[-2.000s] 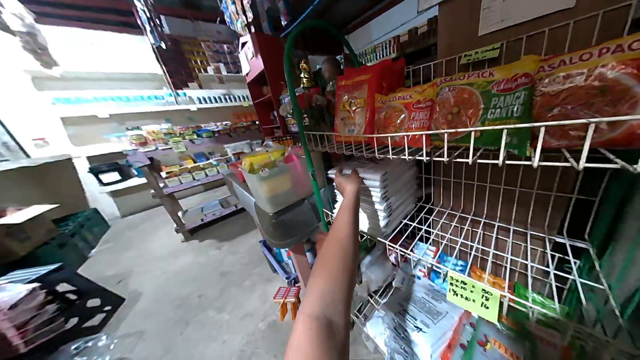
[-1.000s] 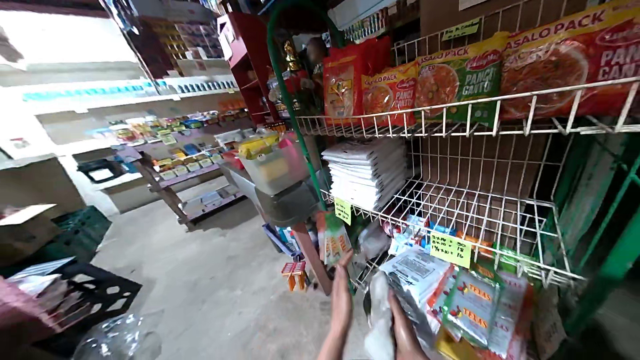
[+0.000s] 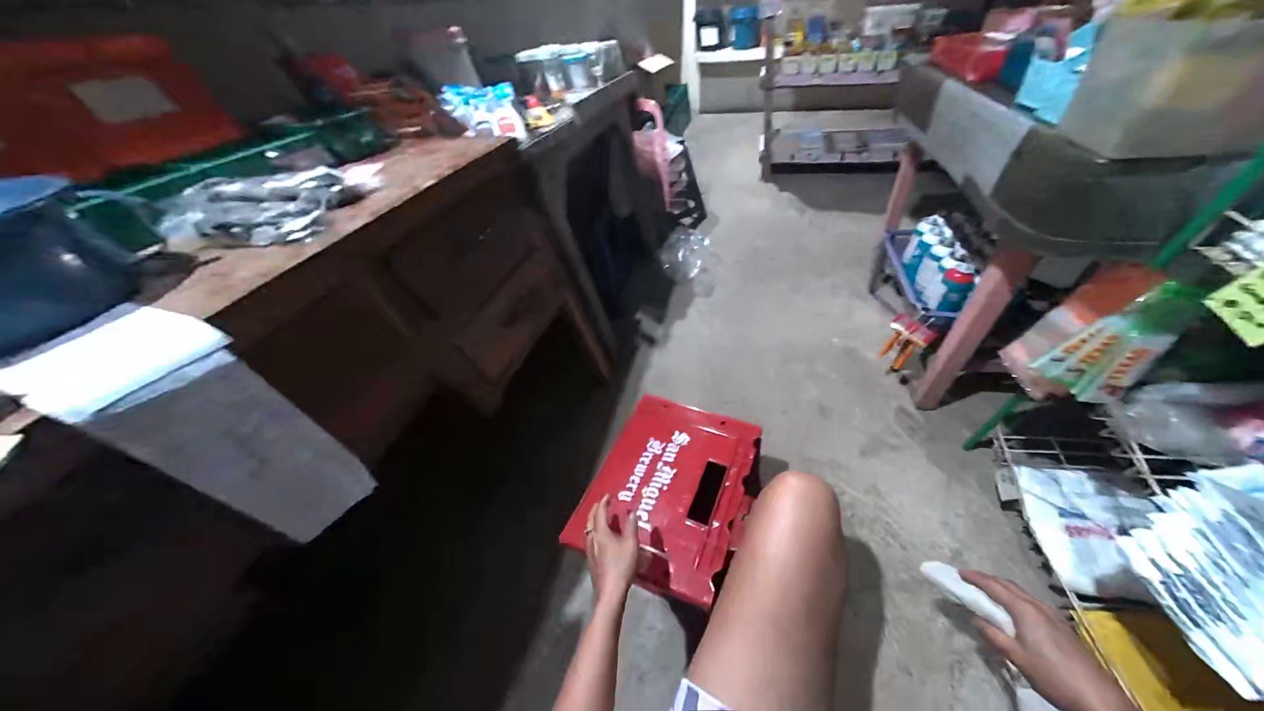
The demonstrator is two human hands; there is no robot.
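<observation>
A red plastic beverage crate (image 3: 667, 484) with white lettering lies on the concrete floor, beside my bare knee. My left hand (image 3: 612, 543) rests on the crate's lettered face near its lower left, fingers spread, holding nothing. At the lower right, my right hand (image 3: 1037, 632) grips a white rolled or folded item (image 3: 968, 597), perhaps cloth or plastic; its exact kind cannot be told. That hand is beside the wire rack's low shelf, which holds white printed packets (image 3: 1195, 573) and a yellow packet (image 3: 1155, 657).
A wooden desk (image 3: 425, 188) with plastic bags and a green crate runs along the left, a grey sheet hanging off its edge. On the right stand a covered table (image 3: 1066, 197) and a basket of spray cans (image 3: 933, 267). A clear plastic bag (image 3: 684, 253) lies farther along the floor.
The view has swung left and down, away from the rack. My hands were close together at a whitish item by the lower shelf; now they are apart, the left on the red crate.
</observation>
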